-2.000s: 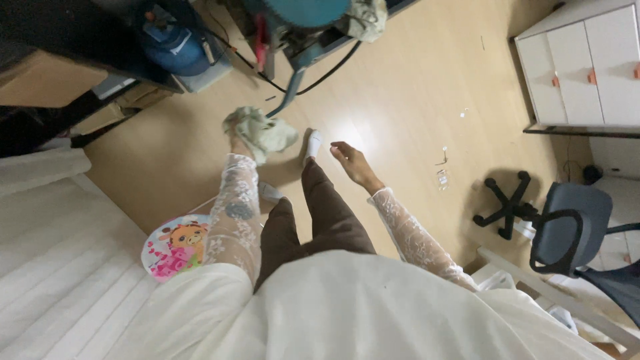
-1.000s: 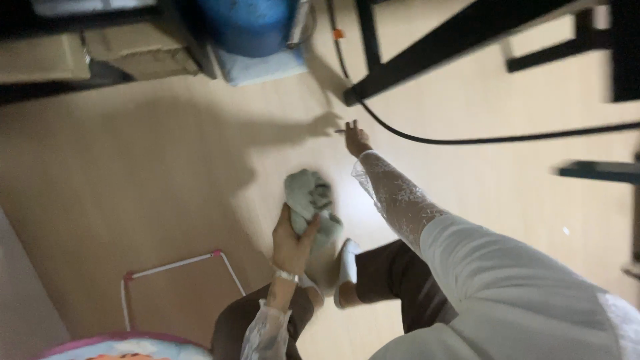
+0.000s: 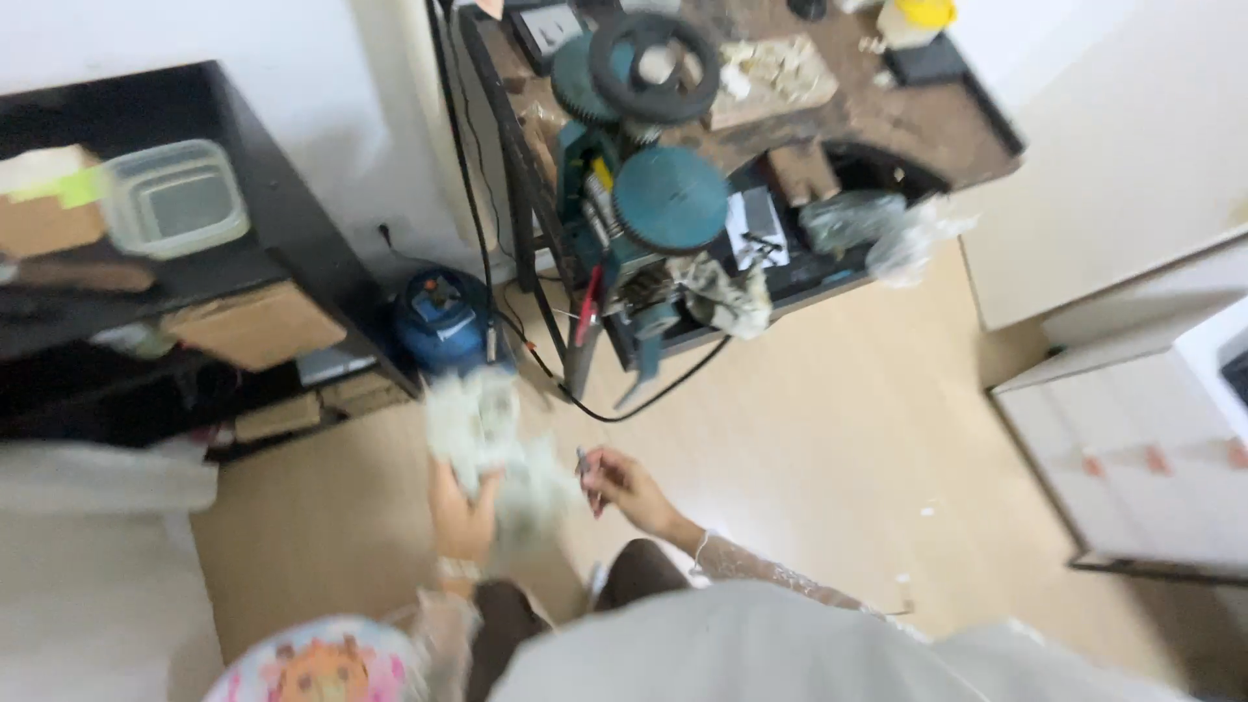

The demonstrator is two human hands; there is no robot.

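My left hand (image 3: 463,517) grips a pale green, crumpled cloth (image 3: 492,439), blurred by motion, that hangs over the floor. Just right of the cloth, my right hand (image 3: 624,487) pinches a small, thin dark item (image 3: 591,485) with a reddish end; its kind cannot be told. Beyond both hands stands a teal geared rolling mill (image 3: 634,195) with a black handwheel, fixed at the edge of a brown workbench (image 3: 877,107). A whitish crumpled cloth (image 3: 726,297) hangs at the mill's lower side, near red-handled pliers or a similar tool (image 3: 588,307).
A blue gas cylinder (image 3: 444,322) stands between the black shelf (image 3: 312,234) and the bench. A black cable or hose (image 3: 609,419) loops over the floor. A stool with a cartoon seat (image 3: 327,673) is at lower left, a white drawer cabinet (image 3: 1121,439) at right.
The view has swung up from the floor to the bench. My right hand, empty-looking two seconds ago, now holds a small thin item. The green cloth stays in my left hand.
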